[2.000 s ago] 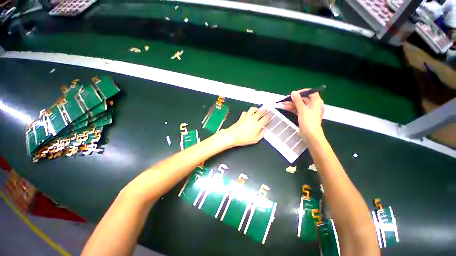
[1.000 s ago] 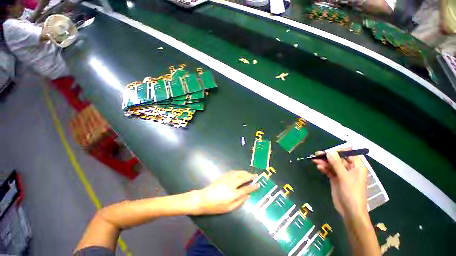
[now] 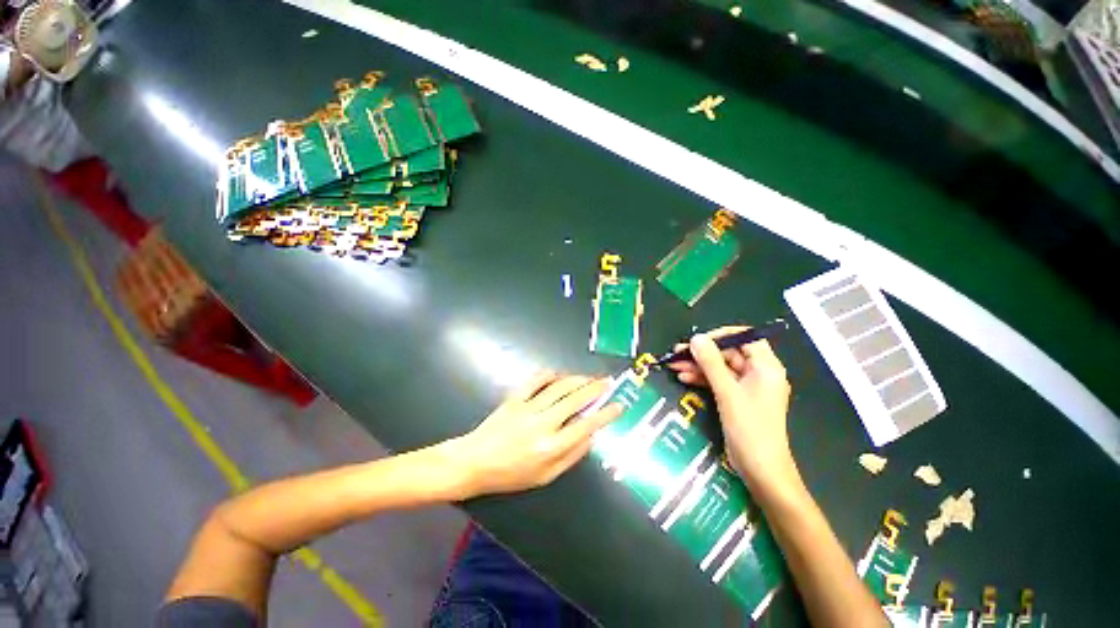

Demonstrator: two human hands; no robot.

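My right hand (image 3: 746,390) holds black tweezers (image 3: 737,344), their tip at the gold flex tail (image 3: 644,366) of the top board in a side-by-side row of green circuit boards (image 3: 671,449). Whether an adhesive piece is at the tip is too small to tell. My left hand (image 3: 540,432) lies flat with its fingertips on the left edge of that top board. The white adhesive sheet (image 3: 870,356) with grey-beige rectangles lies to the right of my right hand, against the white rail. My right forearm covers part of the row.
A fanned board stack (image 3: 338,160) lies at the far left. Two single boards (image 3: 617,313) lie above the row. Cream scraps (image 3: 952,515) and another group of boards (image 3: 887,564) are at lower right. A white rail (image 3: 688,160) borders the green belt. Red stools (image 3: 184,307) stand at left.
The tweezers have moved from the sheet down and left to the top board's flex tail. The adhesive sheet is now uncovered. My left hand went from the sheet to the row. The view has shifted.
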